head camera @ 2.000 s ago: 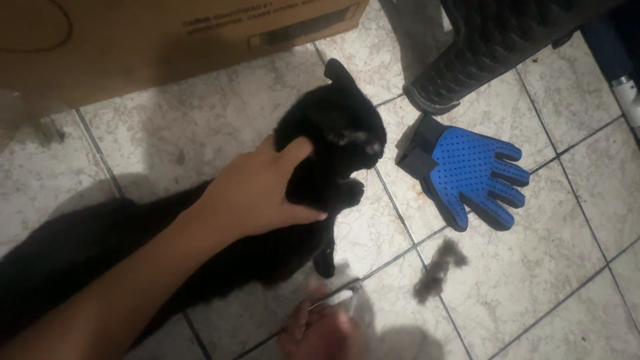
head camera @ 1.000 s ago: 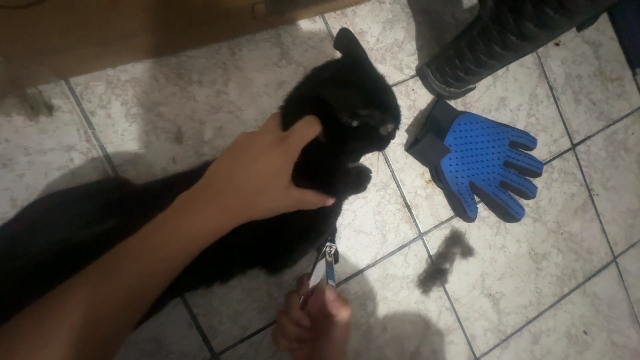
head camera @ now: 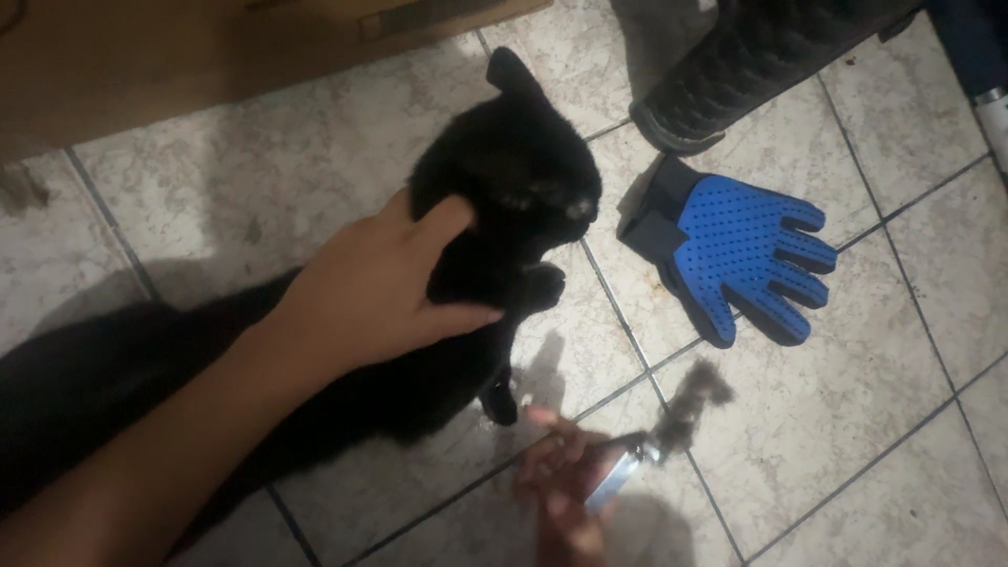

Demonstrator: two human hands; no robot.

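Observation:
A black cat (head camera: 504, 173) lies on its side on the tiled floor, head toward the top centre. My left hand (head camera: 386, 283) grips its neck and shoulder, fingers behind the neck and thumb across the chest. One front paw (head camera: 545, 287) is bent near the chin; the other (head camera: 498, 400) stretches down toward my right hand. My right hand (head camera: 563, 472), blurred, holds a shiny metal nail clipper (head camera: 613, 479) just right of that lower paw, apart from it. A blue grooming glove (head camera: 736, 244) with a black cuff lies right of the cat's head.
A clump of loose dark fur (head camera: 689, 405) lies below the glove, close to the clipper. A cardboard box (head camera: 157, 63) stands along the top left. A dark ridged object (head camera: 732, 71) reaches in from the top right. Part of a dark blue and white object (head camera: 988, 94) shows at the right edge.
A second ago the clipper was at the cat's lower front paw; my right hand has since moved away to the right with it. My left hand stays on the cat's neck and shoulder.

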